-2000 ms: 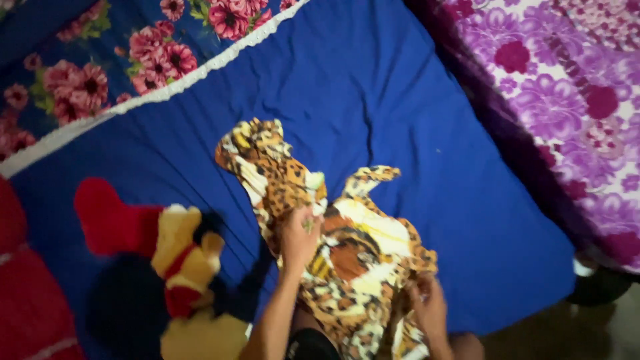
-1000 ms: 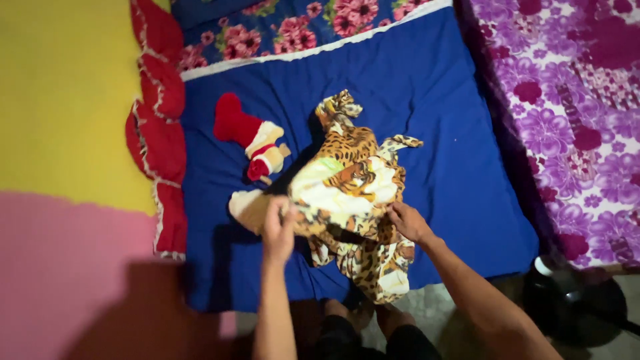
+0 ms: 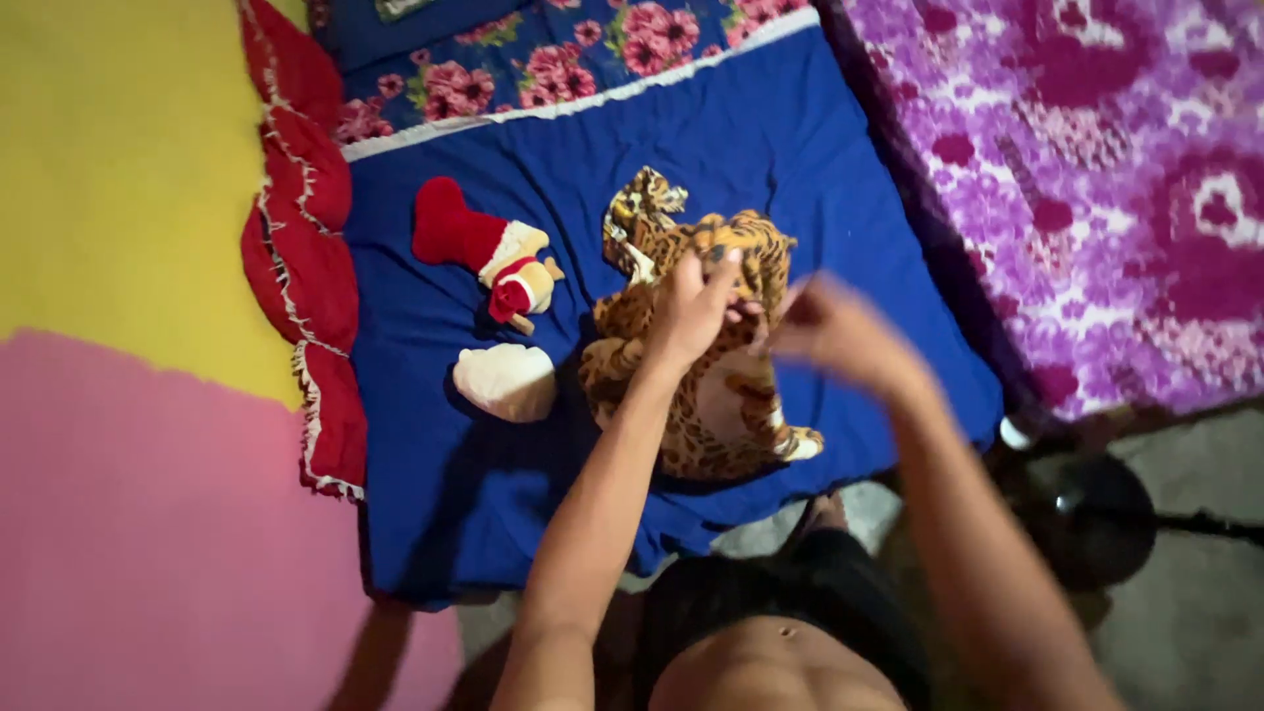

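An animal-print cloth (image 3: 726, 395), spotted and striped in orange, black and cream, lies rumpled on the blue bedsheet (image 3: 820, 168). My left hand (image 3: 696, 306) grips a bunched part of this cloth near its upper middle. At the right edge of the same cloth is my right hand (image 3: 825, 331), blurred, its fingertips close to the fabric; whether it holds any is unclear. A red and cream plush stocking with a small stuffed figure (image 3: 484, 247) rests to the left. Below that lies a rounded cream-white object (image 3: 506, 382), perhaps fabric.
A red curtain with white fringe (image 3: 306, 247) hangs along the yellow and pink wall (image 3: 168, 513) at left. Floral fabric (image 3: 553, 69) borders the sheet's far end. At right is a bed or mattress with a purple floral cover (image 3: 1116, 197); a dark round object (image 3: 1091, 518) stands below it.
The animal-print cloth has been turned and bunched, and its cream area with the large picture no longer shows. Both hands have moved up over it. The cream-white object now shows whole.
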